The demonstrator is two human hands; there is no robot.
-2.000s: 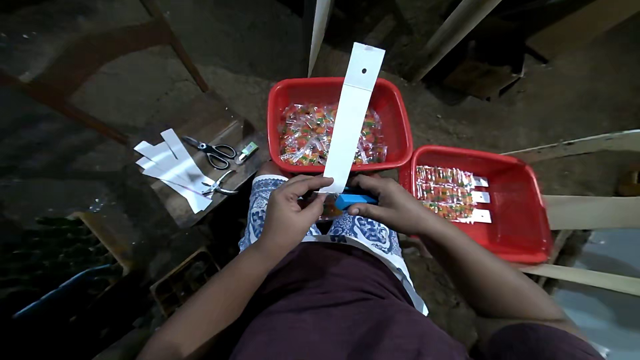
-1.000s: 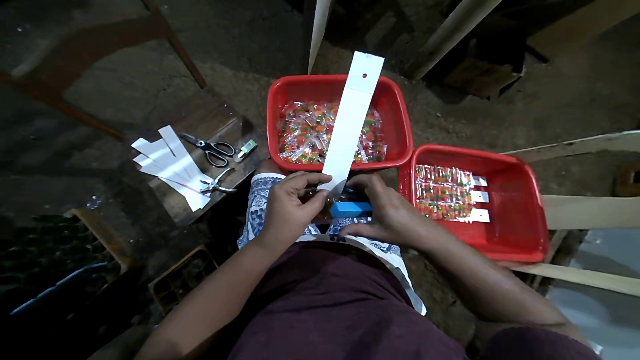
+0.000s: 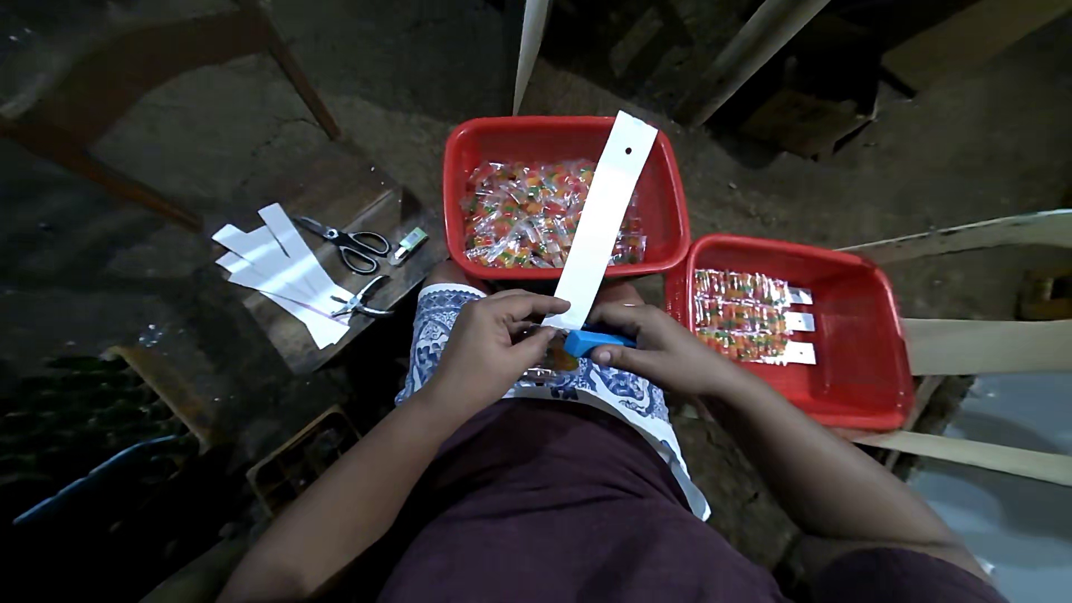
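Observation:
My left hand (image 3: 494, 335) pinches the lower end of a long white card strip (image 3: 599, 218), which has a hole near its top. A clear packet of colored sweets (image 3: 557, 360) hangs at that end, partly hidden by my fingers. My right hand (image 3: 662, 343) is closed around a blue stapler (image 3: 593, 342), its tip at the strip's lower end. Behind the strip stands a red plastic tub (image 3: 456, 201) of loose sweet packets (image 3: 536, 209). In a second red tub (image 3: 863, 335), at the right, lie strips of packets (image 3: 741, 316) with white card ends.
On a low wooden stool (image 3: 301, 352) at the left lie white card strips (image 3: 280, 268), black-handled scissors (image 3: 356, 247), pliers (image 3: 364, 303) and a small green-and-white box (image 3: 409, 245). A wooden chair (image 3: 167, 50) is at the upper left, a crate (image 3: 306, 456) at the lower left.
The blue stapler in my right hand has turned and shifted at the strip's lower end. The strip leans a little more to the right than two seconds ago.

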